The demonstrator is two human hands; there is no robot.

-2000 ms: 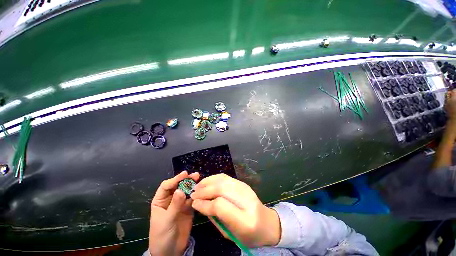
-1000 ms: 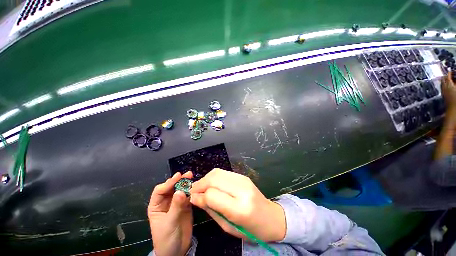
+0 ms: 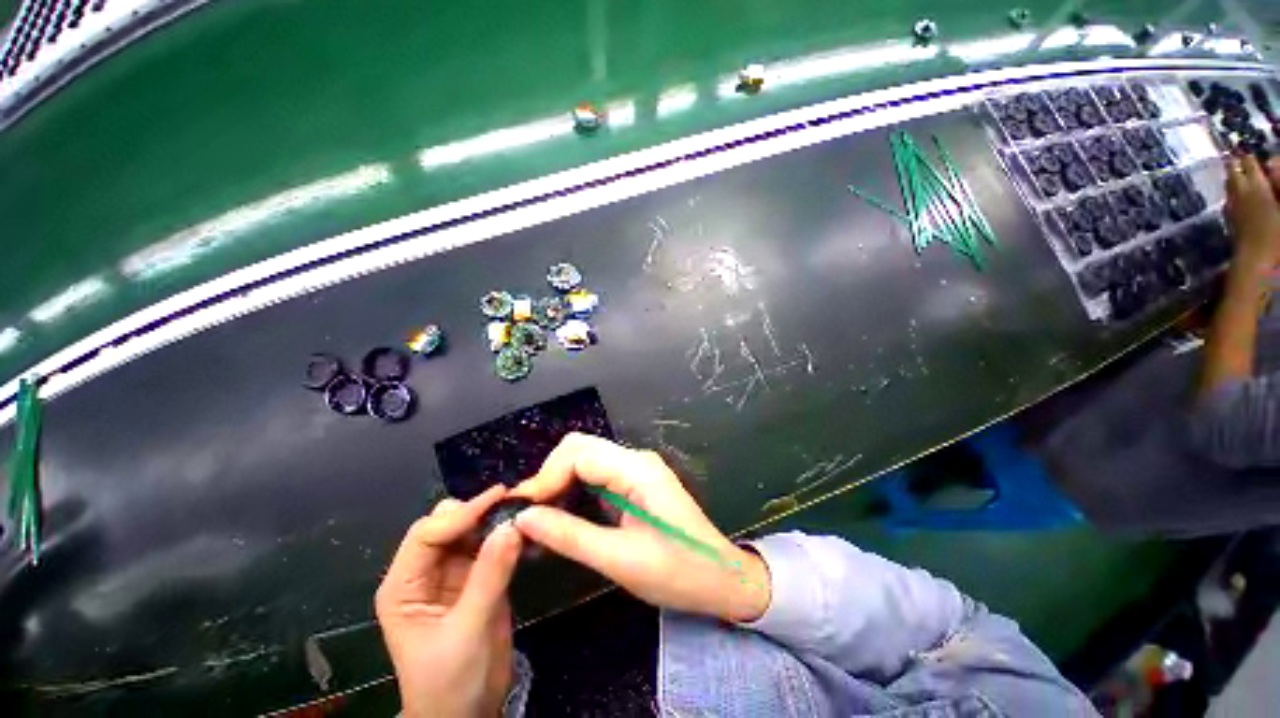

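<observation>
My left hand [image 3: 452, 606] pinches a small round board assembly [image 3: 505, 516] between thumb and fingertips. My right hand [image 3: 625, 526] touches its right side with thumb and forefinger and also holds a green stick [image 3: 660, 525], which lies across the hand and slants down to the right. The fingers cover much of the assembly. A black speckled pad [image 3: 522, 438] lies just beyond both hands. A loose cluster of round board assemblies [image 3: 527, 338] lies behind the pad, with black rings [image 3: 347, 394] and a single assembly [image 3: 424, 340] left of it.
Green sticks lie in a fanned bundle [image 3: 938, 201] at right and another bundle [image 3: 25, 470] at far left. A compartment tray [image 3: 1063, 253] of black parts stands by a neighbour's arm [image 3: 1235, 302]. Beyond the white rail [image 3: 463, 205], the green conveyor [image 3: 351, 87] carries small units [image 3: 752, 77].
My right fingers have shifted over the assembly, and the stick now lies higher across the hand. The assembly's green face is no longer clearly visible. The belt units moved left, and the whole view shifted.
</observation>
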